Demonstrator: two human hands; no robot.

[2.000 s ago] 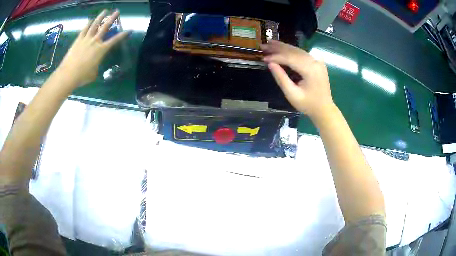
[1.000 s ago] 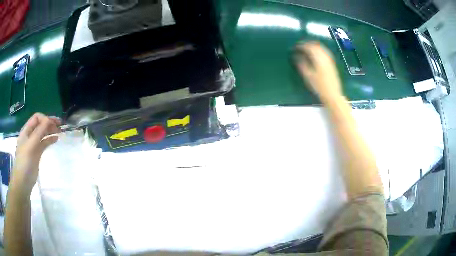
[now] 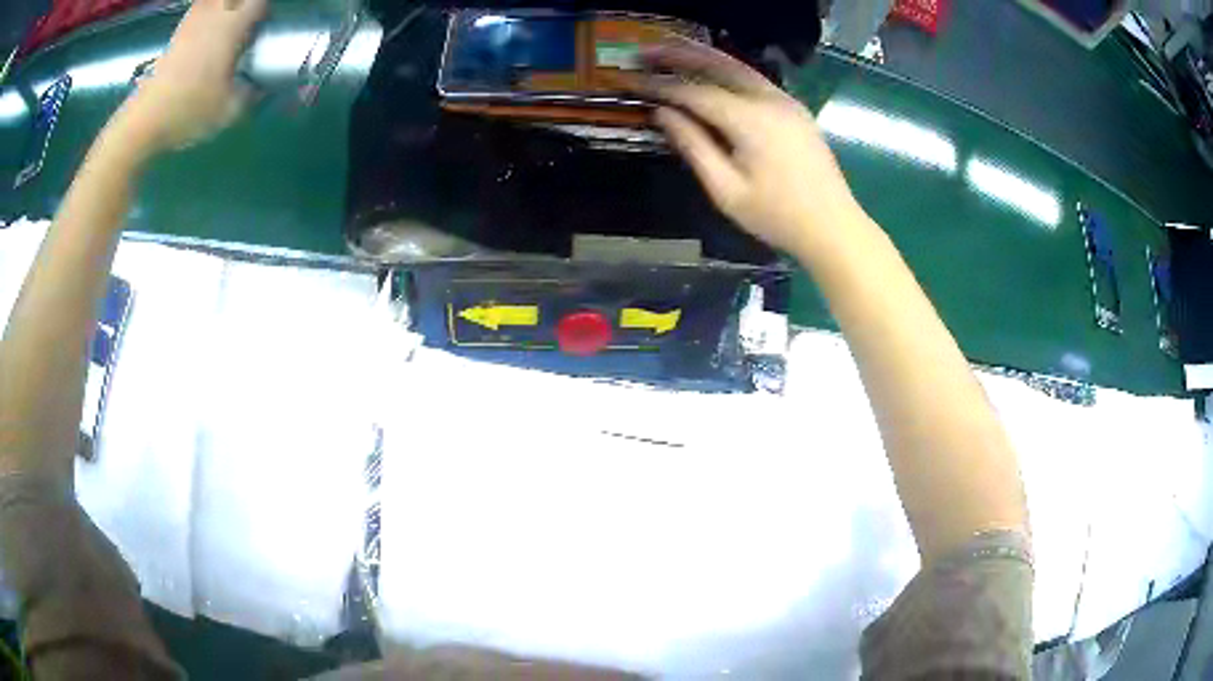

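Observation:
A phone frame workpiece (image 3: 512, 56) with a blue patch and bright rim lies on the orange-brown fixture (image 3: 545, 112) of the black press machine (image 3: 532, 193). My right hand (image 3: 752, 146) is at the fixture's right end, slightly blurred, with thumb and fingers apart; its fingertips cover part of the pale label, and contact is unclear. My left hand (image 3: 200, 80) is over the green belt at upper left, its fingers blurred and reaching the picture's top edge; whether it holds something cannot be told. Another frame (image 3: 323, 60) lies on the belt just right of it.
The green conveyor (image 3: 918, 240) runs behind the white cover (image 3: 639, 532). More frames lie on the belt at far left (image 3: 45, 131) and far right (image 3: 1100, 266). A dark-rimmed piece (image 3: 104, 366) is beside my left forearm. The machine's front panel has a red button (image 3: 583, 331).
The view has swung left. The orange fixture and workpiece show again. My right hand has moved from the right belt to the fixture; my left hand has moved from the machine's left corner over the belt.

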